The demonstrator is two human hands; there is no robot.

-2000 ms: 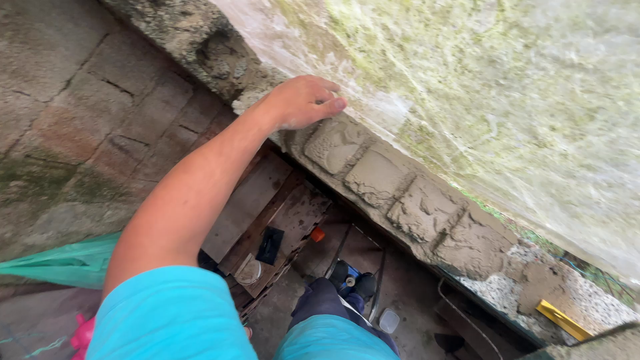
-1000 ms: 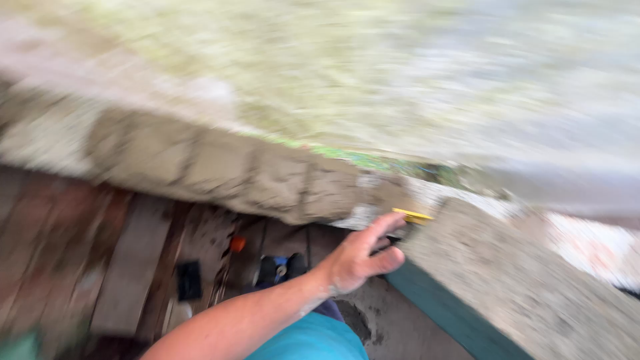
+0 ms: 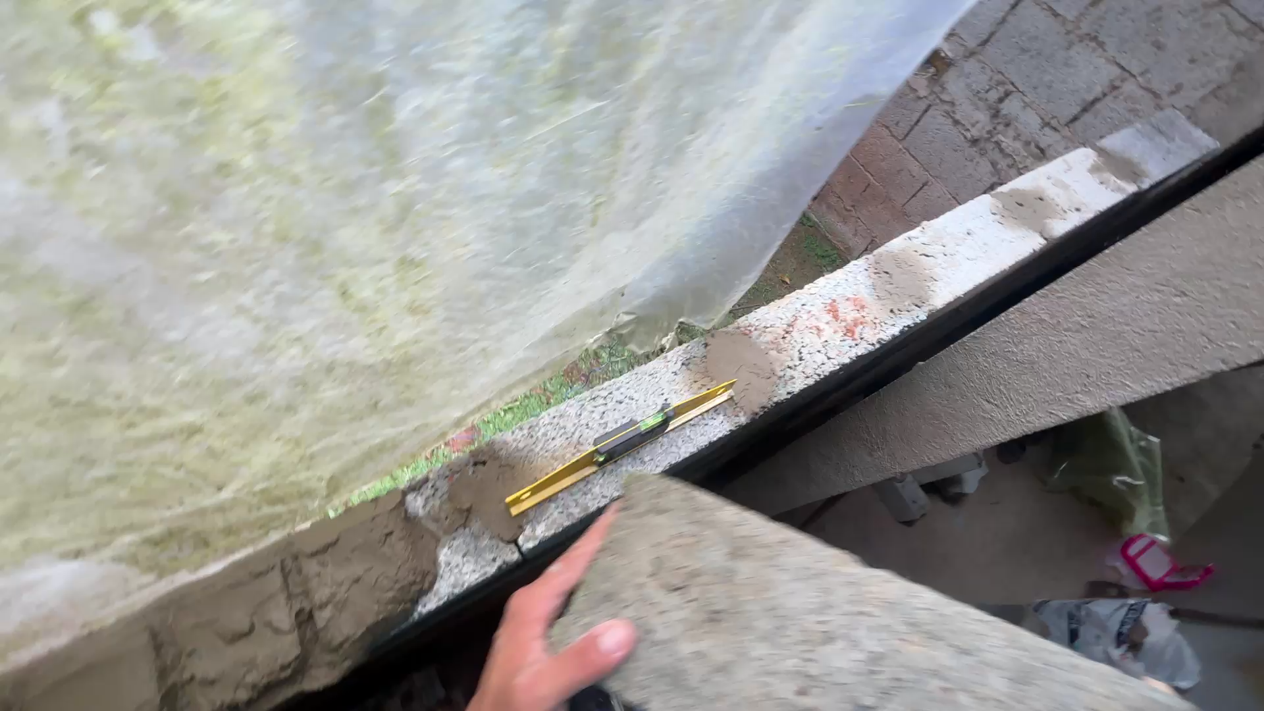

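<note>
My left hand (image 3: 558, 632) is at the bottom centre, its fingers along the near end of a rough grey concrete block (image 3: 790, 602) and its thumb over the block's face. A small skin-coloured patch at the block's lower right edge may be part of my right hand; its grip is hidden. Beyond the block, a yellow spirit level (image 3: 622, 446) lies along the top of a narrow wall (image 3: 839, 306). Grey mortar (image 3: 237, 622), scored by grooves, covers the wall's lower left stretch. Thin mortar patches (image 3: 743, 370) mark the rest.
Translucent plastic sheeting (image 3: 395, 217) hangs along the wall's far side. Stone paving (image 3: 1047, 79) shows at upper right. Below the near side are a rough grey ledge (image 3: 1037, 326), a green plastic bag (image 3: 1116, 474), a pink-framed item (image 3: 1160, 565) and a crumpled white bag (image 3: 1126, 637).
The view has swung far along the wall to the right. My left hand has gone from the mortar to the concrete block, which was near but apart from it one second ago.
</note>
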